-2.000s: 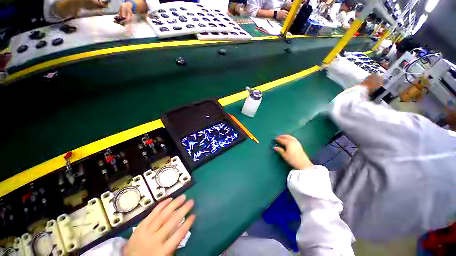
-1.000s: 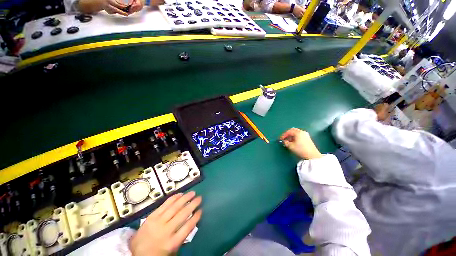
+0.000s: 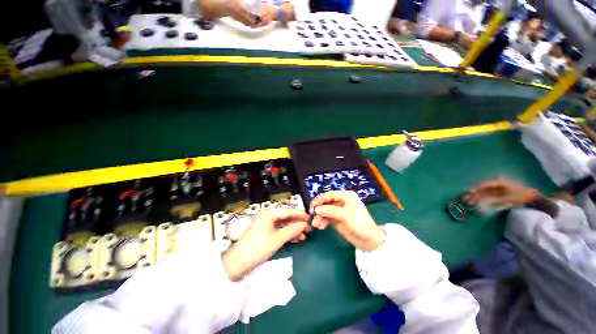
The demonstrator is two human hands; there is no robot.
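Note:
My left hand (image 3: 269,236) and my right hand (image 3: 345,218) meet at the fingertips, just in front of the black parts box. Both pinch a tiny dark piece (image 3: 312,212) that the fingers mostly hide; its exact shape cannot be told. The open black box (image 3: 327,156) holds many blue-white bits. Left of it, a row of cream fixture blocks (image 3: 185,239) stands on a black base, with red-tipped toggle clamps (image 3: 233,176) behind. Ring shapes show in several blocks, and my left hand partly covers the right end of the row.
A white bottle (image 3: 404,155) and an orange-red stick (image 3: 385,187) are right of the box. A crumpled white wipe (image 3: 278,287) lies below my left hand. Another person's hand (image 3: 500,194) is at black rings (image 3: 459,208) on the right. Beyond the belt (image 3: 215,98) are white trays.
My right hand has moved left from the bench with its small piece, and my left hand has risen to meet it. The view has shifted left. Another person's hand and black rings now show at right.

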